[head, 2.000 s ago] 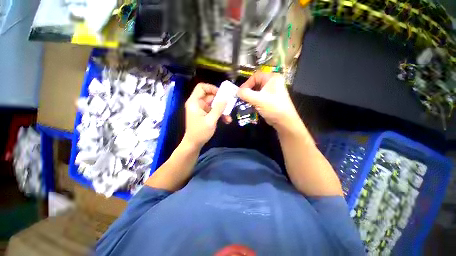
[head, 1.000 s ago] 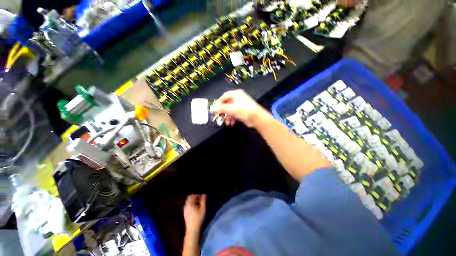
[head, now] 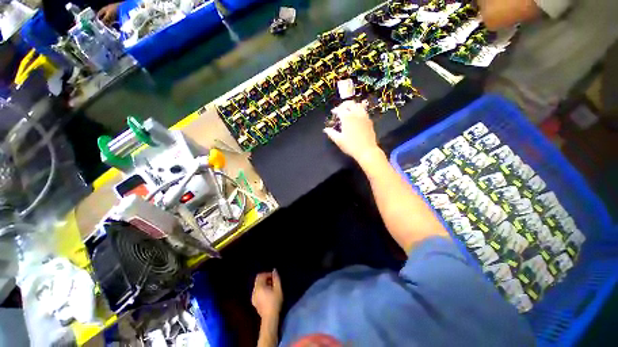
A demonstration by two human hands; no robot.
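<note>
My right hand (head: 354,130) reaches over the dark mat to the near-left edge of a tangled pile of wired boards (head: 396,80). Its fingers are bent down over small dark parts; whether it grips one is hidden. A small white piece (head: 346,89) lies on the pile just beyond the fingertips. My left hand (head: 268,293) is low near my lap, fingers curled, with nothing visible in it. Rows of waiting yellow-black boards (head: 291,95) lie left of the pile. Covered white boards (head: 498,196) fill rows in the blue basket (head: 444,132) at right.
The soldering machine (head: 179,169) with green spool and orange knob stands left, beside a black fan (head: 139,261). A blue tray (head: 207,312) of white pieces is below. Another person's arm (head: 505,12) shows top right. Another blue tray (head: 166,34) stands at the back.
From both hands together on a white piece, my view turned right and the hands parted. Since one second ago, my right hand moved farther over the mat; the white piece at its fingers no longer shows.
</note>
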